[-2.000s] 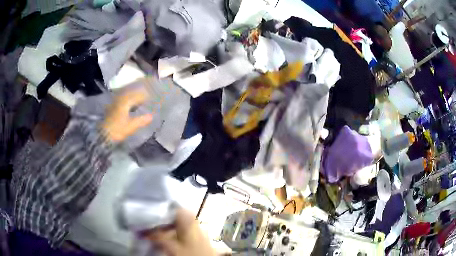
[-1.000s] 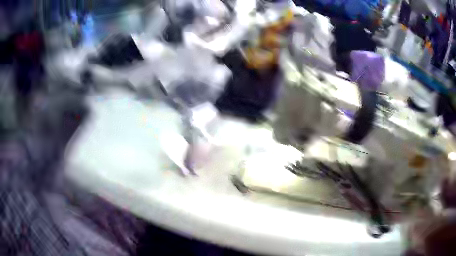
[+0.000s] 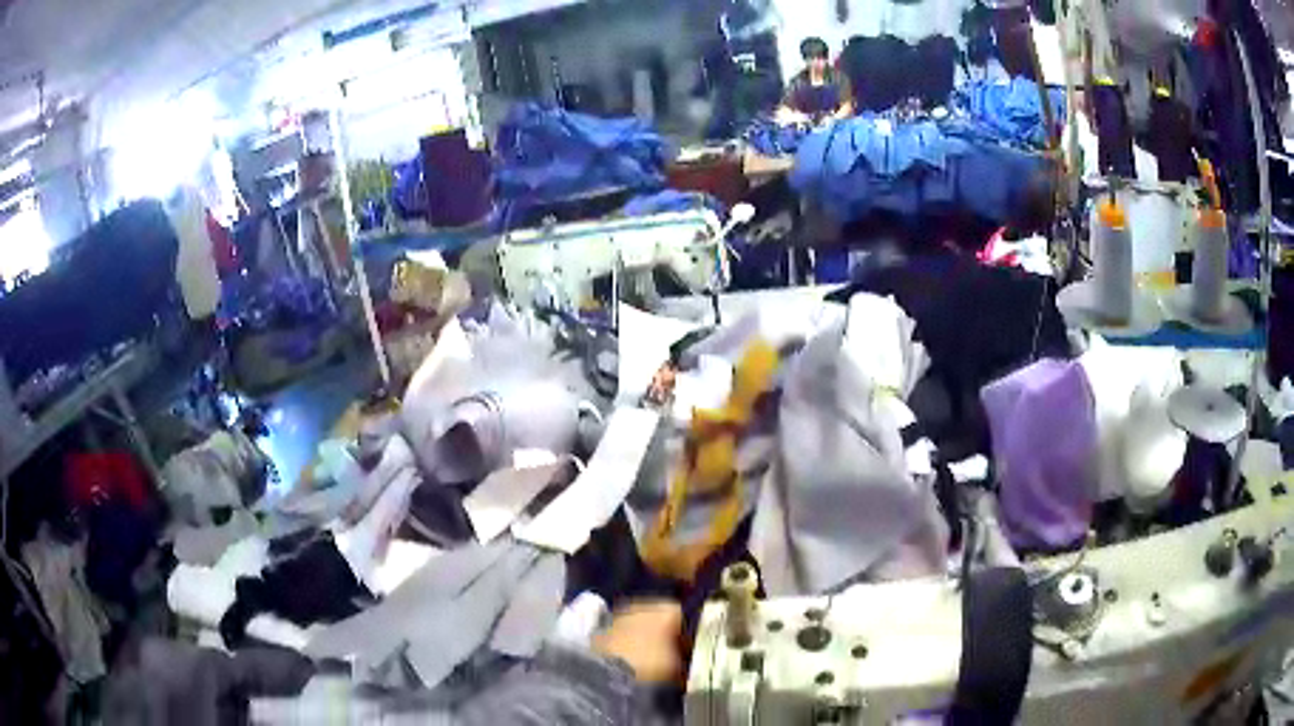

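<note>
My left hand [image 3: 642, 637] shows small and blurred at the bottom centre, beside the end of the cream sewing machine head [image 3: 880, 638]. A grey sleeve runs to it from the left. Its fingers cannot be made out, nor whether it holds anything. My right hand is out of the picture. A heap of cut cloth lies behind: grey-lilac pieces [image 3: 844, 489], pale strips [image 3: 603, 482], a mustard strip [image 3: 705, 475] and a black piece [image 3: 298, 584]. The needle area is hidden below the frame edge.
A black band [image 3: 993, 645] wraps the machine arm. Purple cloth [image 3: 1043, 451] and thread cones [image 3: 1113, 267] stand at the right. Another sewing machine [image 3: 610, 255] and blue cloth piles [image 3: 922, 163] are behind. A person [image 3: 813, 88] is at the far back.
The view has swung up from the table to the room. My right hand, earlier at the bottom with a grey piece, is out of view. My left hand has left the heap's left side.
</note>
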